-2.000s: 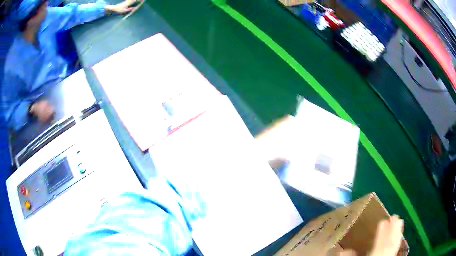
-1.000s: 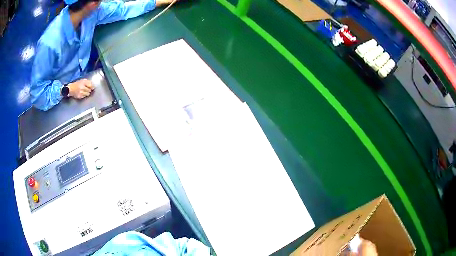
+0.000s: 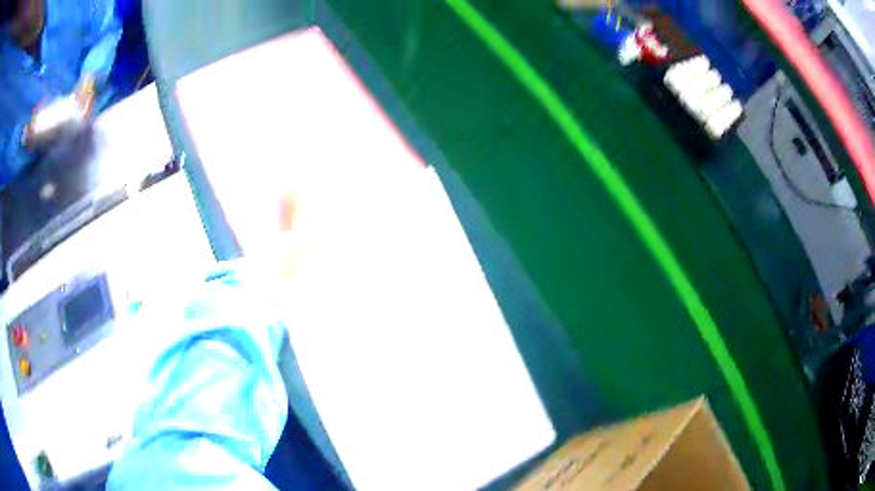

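Note:
My left hand reaches over the white sheets from a light-blue sleeve. It is blurred and washed out by glare, so its fingers and anything in them cannot be made out. The near white sheet is large and flat. The far sheet has a pink-red edge and meets it. The open brown carton is cut off by the bottom edge at the right, and its contents are hidden. My right hand is out of view.
A white machine with a screen stands at the left. Behind it a co-worker's hands hold a white box. A green line curves along the dark-green surface. A dark tray of white pieces lies at the upper right.
My left arm has moved forward, bringing its hand over the sheets. The hand seen in the carton is gone from view. The small item on the far sheet no longer shows. The co-worker now holds a white box.

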